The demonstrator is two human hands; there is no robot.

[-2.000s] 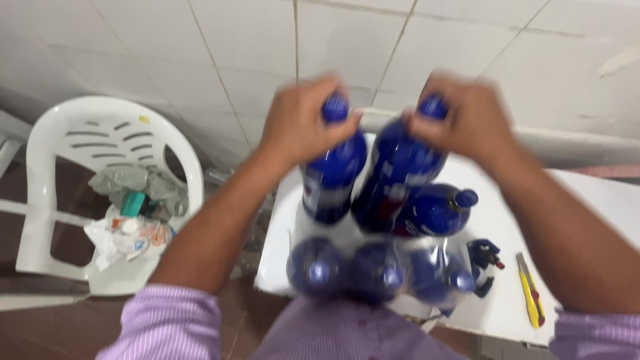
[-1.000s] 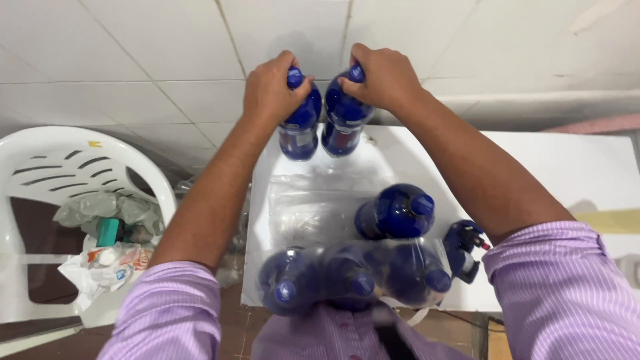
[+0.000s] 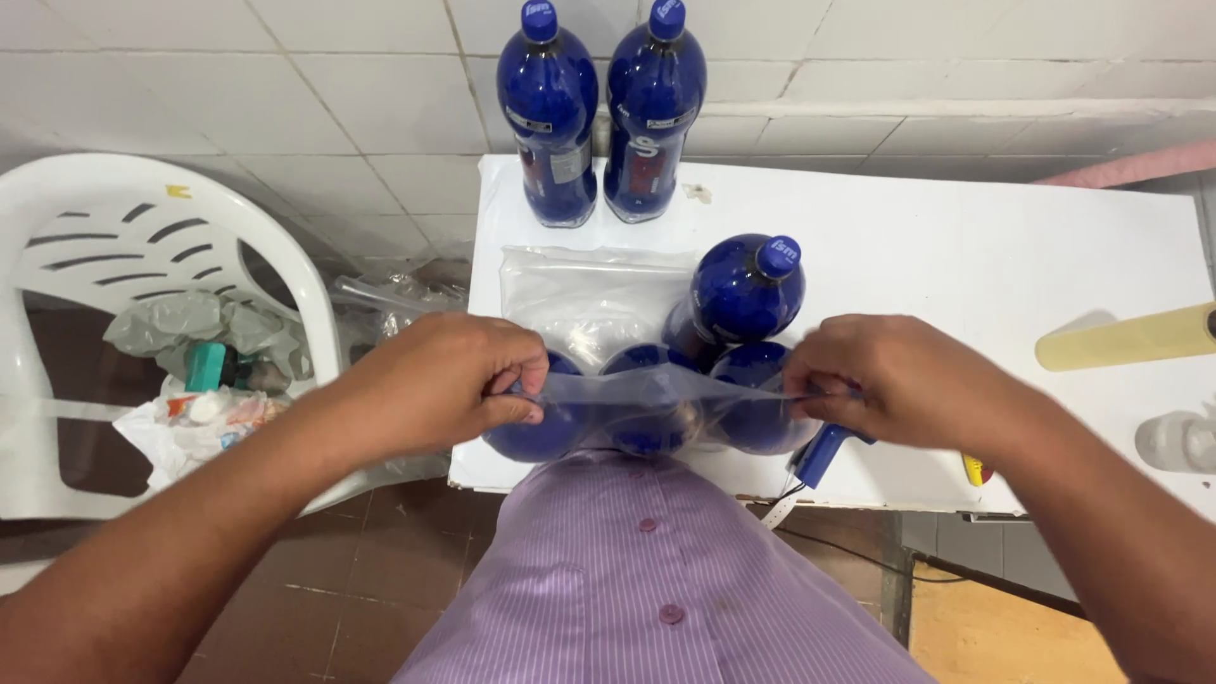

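Observation:
My left hand and my right hand pinch the edge of a clear plastic film, stretched between them over a row of blue bottles at the table edge nearest me. Another blue plastic bottle stands just behind that row, near my right hand. Two more capped bottles, a left one and a right one, stand side by side at the table's back edge. Clear plastic lies flat between the two groups. A blue handled tool is partly hidden below my right hand.
A white table stands against a tiled wall. At its right lie a yellowish cylinder, a clear object and a yellow-and-red tool end. A white plastic chair on the left holds plastic bags.
Both hands have let go of the two bottles at the back, come towards me and taken hold of the film. Those bottles were farther forward two seconds ago.

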